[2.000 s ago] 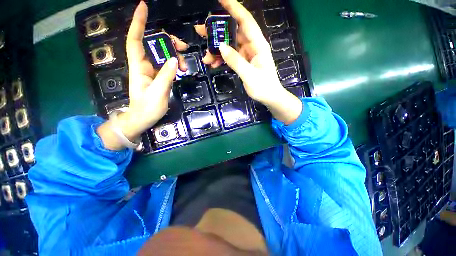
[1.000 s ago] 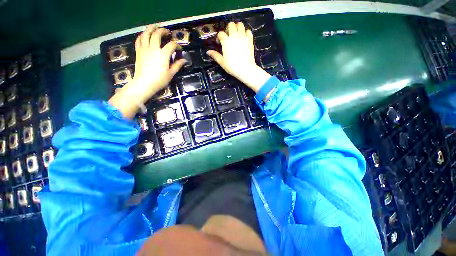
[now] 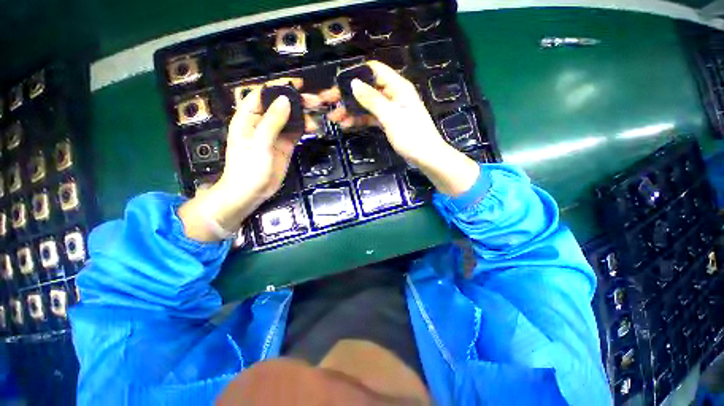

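Note:
My left hand (image 3: pixel 258 147) holds a watch body (image 3: pixel 292 109) with a dark face, thumb on its front. My right hand (image 3: pixel 397 119) holds another dark watch body (image 3: pixel 355 79), thumb on its face. Both are held above the large black component tray (image 3: pixel 176 151). No lit display shows on either. In the tray, watch backs with dark round centres (image 3: pixel 291 40) lie at the back and left. Glossy black rounded squares (image 3: pixel 379 193) show in front; I cannot tell whether each is a watch or an empty pocket. My hands hide the middle pockets.
Side trays of pale and gold watch backs (image 3: pixel 41 204) lie at left. Dark trays (image 3: pixel 663 238) lie at right, with another at the far right edge. A thin silvery stick (image 3: pixel 569 42) lies on the green bench (image 3: pixel 548 95) beyond the tray.
A second ago both hands were down at the tray's back rows. Now they are closer together above its middle, each holding a watch. The two lit watches seen earlier are not visible as lit now.

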